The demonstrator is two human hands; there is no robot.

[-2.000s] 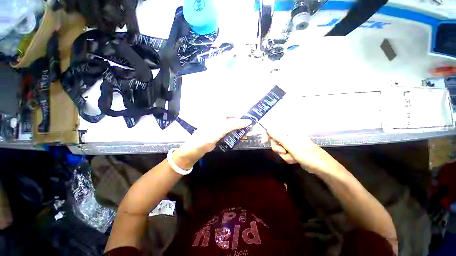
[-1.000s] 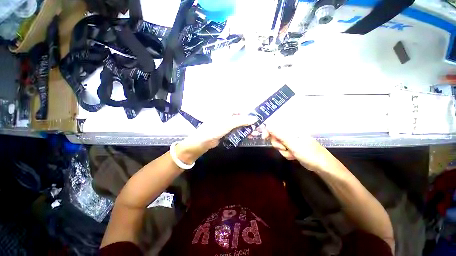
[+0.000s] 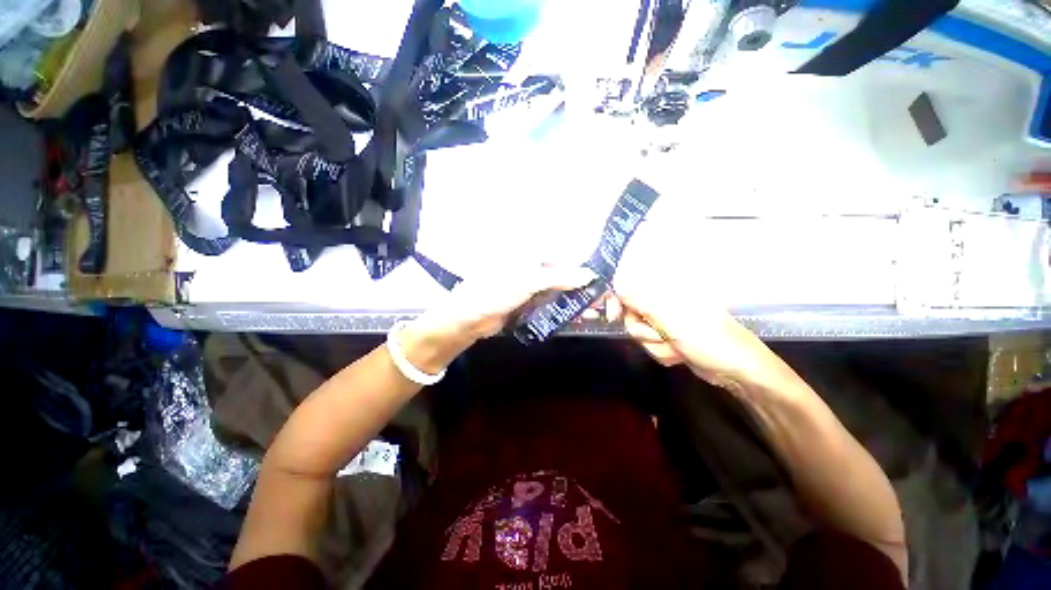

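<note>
A short piece of black woven label tape [image 3: 624, 225] with white lettering is held over the table's front edge, bent near its middle. My left hand [image 3: 507, 302] is closed on it from the left. My right hand [image 3: 659, 323] touches it from the right, with fingers curled; a small yellowish bit shows at the fingers, and whether it is snips I cannot tell. The long tangled label tape [image 3: 259, 173] lies in loops on the left of the table, its loose end near my left hand.
The sewing machine [image 3: 795, 127] with JACK lettering stands at the upper right, a black strip hanging over it. A small dark rectangle [image 3: 925, 119] lies on it. A cardboard sheet [image 3: 133, 225] with more tape is at far left. Olive-brown cloth [image 3: 259, 398] is below the table.
The held label tape was straight and now bends near its middle, its upper end tipped more upright. The view has shifted slightly. Both hands stay in nearly the same place.
</note>
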